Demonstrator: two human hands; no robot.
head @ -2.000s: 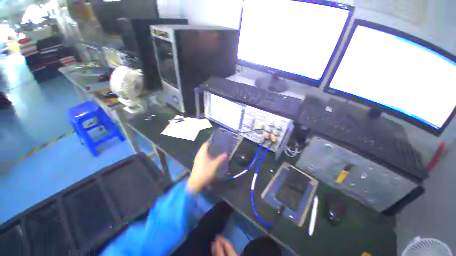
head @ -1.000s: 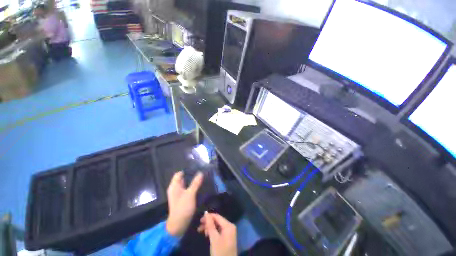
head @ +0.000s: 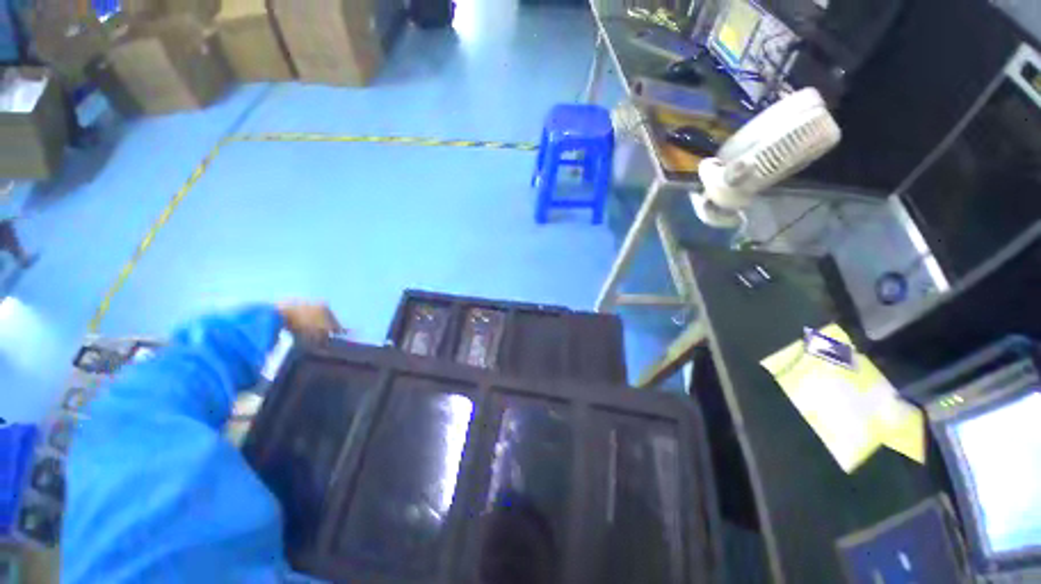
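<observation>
A large black compartment tray (head: 537, 388) lies in front of me, with dark, glossy phone-like slabs (head: 417, 462) in its compartments and bright reflections on them. A second black tray (head: 582, 319) shows behind it, with slabs in its left compartments. My left arm in a blue sleeve reaches over the tray's left side. My left hand (head: 306, 319) is small and blurred at the tray's far left corner; its fingers are partly hidden and whether it grips anything cannot be told. My right hand is out of the picture.
A pocketed parts tray (head: 51, 462) stands at the left. On the right are the dark bench (head: 742, 376), yellow and white papers (head: 845, 405), a test pad (head: 908, 553), a lit instrument (head: 1005, 468) and a white fan (head: 771, 148). A blue stool (head: 577, 160) and cartons (head: 325, 40) stand beyond.
The view has swung left from the bench to the trays. My left hand has moved from the tray's near right side to its far left corner. My right hand has left the picture.
</observation>
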